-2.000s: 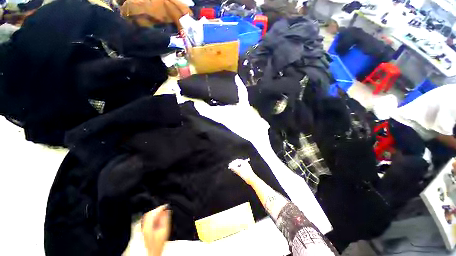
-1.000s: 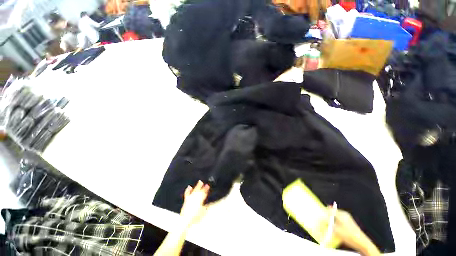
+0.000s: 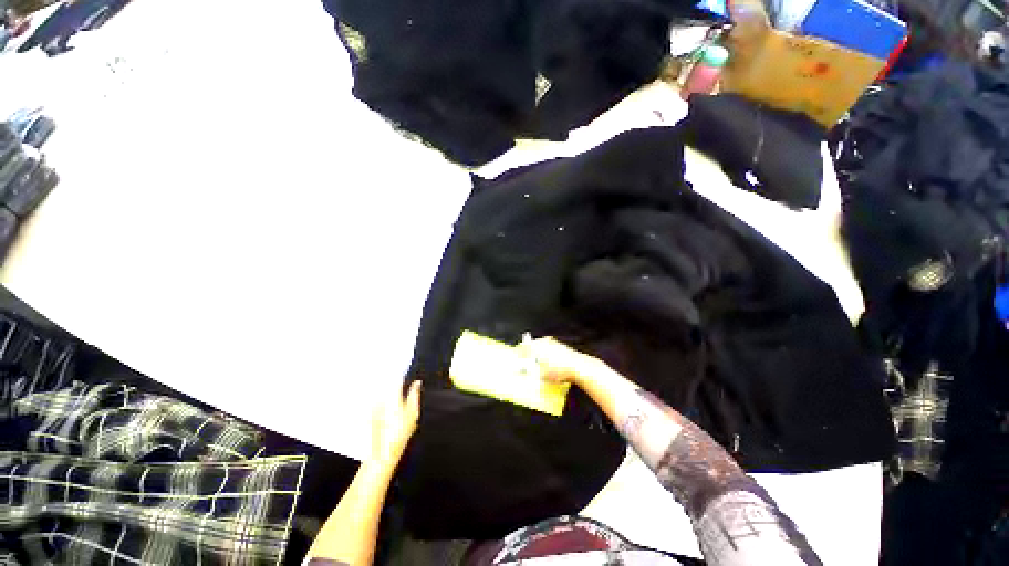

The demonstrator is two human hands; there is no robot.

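Observation:
A black garment body (image 3: 653, 265) lies spread on the white table (image 3: 277, 221). My right hand (image 3: 548, 362) holds the pale yellow card template (image 3: 492, 370) flat over the garment's left part. A small pale tip shows at my right fingers; I cannot tell clearly if it is the marking pen. My left hand (image 3: 396, 422) rests at the garment's left edge, fingers close together near the cloth; whether it grips the edge cannot be told.
A black garment pile (image 3: 465, 66) lies at the back. A folded black panel (image 3: 763, 149), a cardboard box (image 3: 802, 75) and a pink bottle with a green cap (image 3: 706, 71) stand back right. Plaid cloth (image 3: 144, 486) hangs front left. Dark garments (image 3: 929, 199) heap at right.
The template and my right hand have moved left and up onto the garment's left part. The garment's left part now lies flatter, and my left hand is at its edge. The view has shifted.

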